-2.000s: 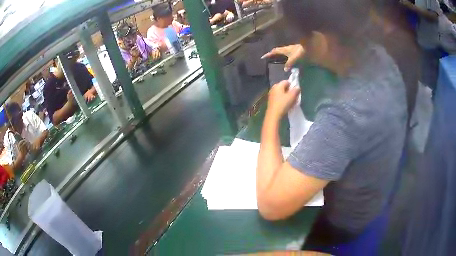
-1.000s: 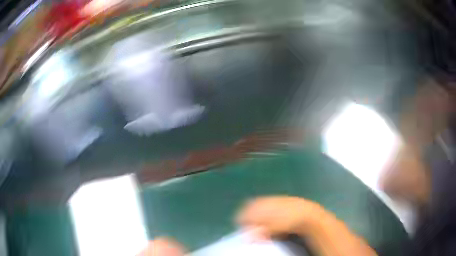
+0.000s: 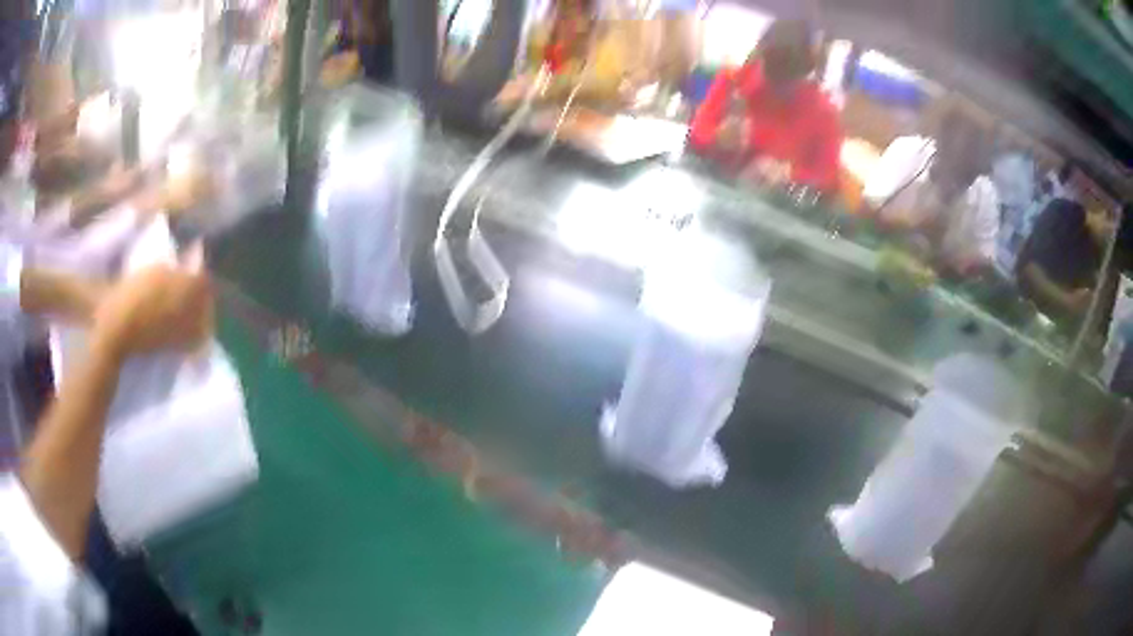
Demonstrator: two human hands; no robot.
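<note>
Neither of my hands is in the picture. The frame is blurred. A stack of empty bags (image 3: pixel 677 606) lies on the green bench, cut off by the bottom edge. A bagged unit (image 3: pixel 696 360) stands on the dark belt beyond it, with flared bottom corners. A second bagged unit (image 3: pixel 929 475) stands to the right and a third (image 3: pixel 365 224) stands further left. What is inside the bags cannot be made out.
At the left, a neighbour's hand (image 3: pixel 162 304) is at a white box (image 3: pixel 174 435). A white looped strap or cable (image 3: pixel 470 280) hangs over the belt. The bench has a worn reddish-brown edge (image 3: pixel 435 441). A person in red (image 3: pixel 777 124) sits across the line.
The view has swung left, away from the neighbour at right. My hands, blurred at the bottom one second ago with a pale item, have left the picture.
</note>
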